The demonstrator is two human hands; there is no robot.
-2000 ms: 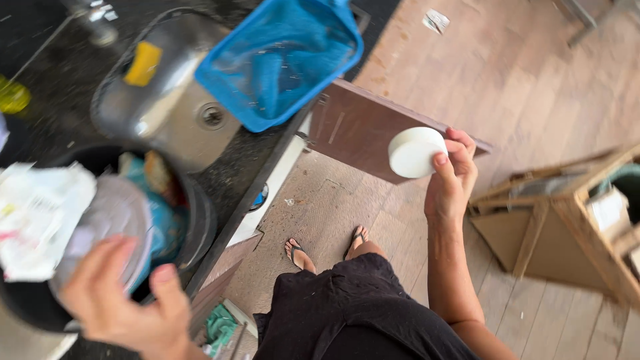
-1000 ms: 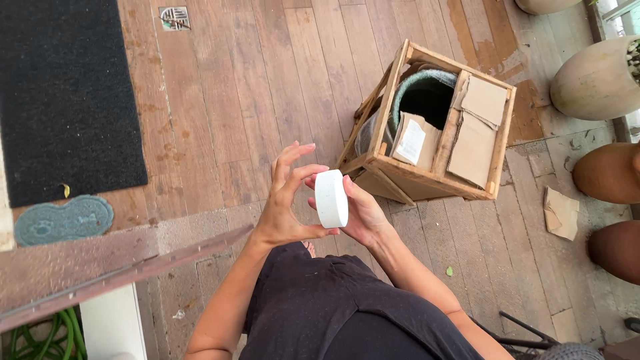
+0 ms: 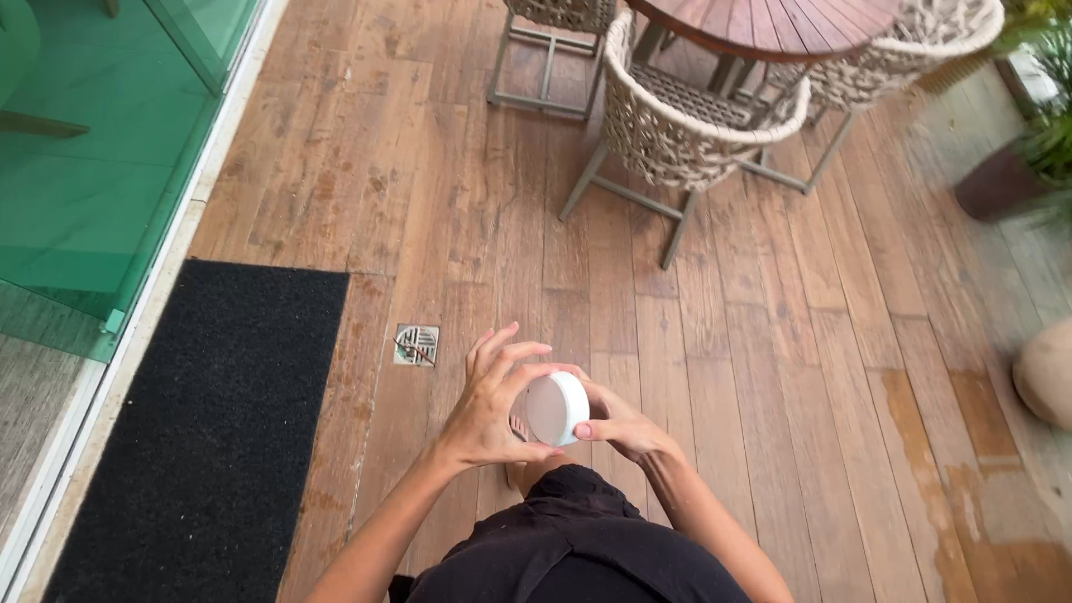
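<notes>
A round white lid or shallow tub (image 3: 559, 409) is held on edge in front of my body, its flat pale face turned to the left. My right hand (image 3: 624, 419) grips it at its right side, with the thumb on the rim. Curved around its left side is my left hand (image 3: 494, 402), the thumb and a fingertip at its lower and upper edges and the other fingers spread. Whether the left hand bears any of its weight cannot be told.
A black doormat (image 3: 226, 435) lies at left beside a green-tinted glass door (image 3: 109, 167). A metal floor drain (image 3: 417, 345) is set in the wood deck. Ahead stand a woven rope chair (image 3: 695, 134) and a round wooden table (image 3: 762, 29). Pots line the right side, near wet boards.
The view has swung from the sink, then past the wooden crate, to the deck with table and chairs. My left hand has come to the white round object, which my right hand held throughout.
</notes>
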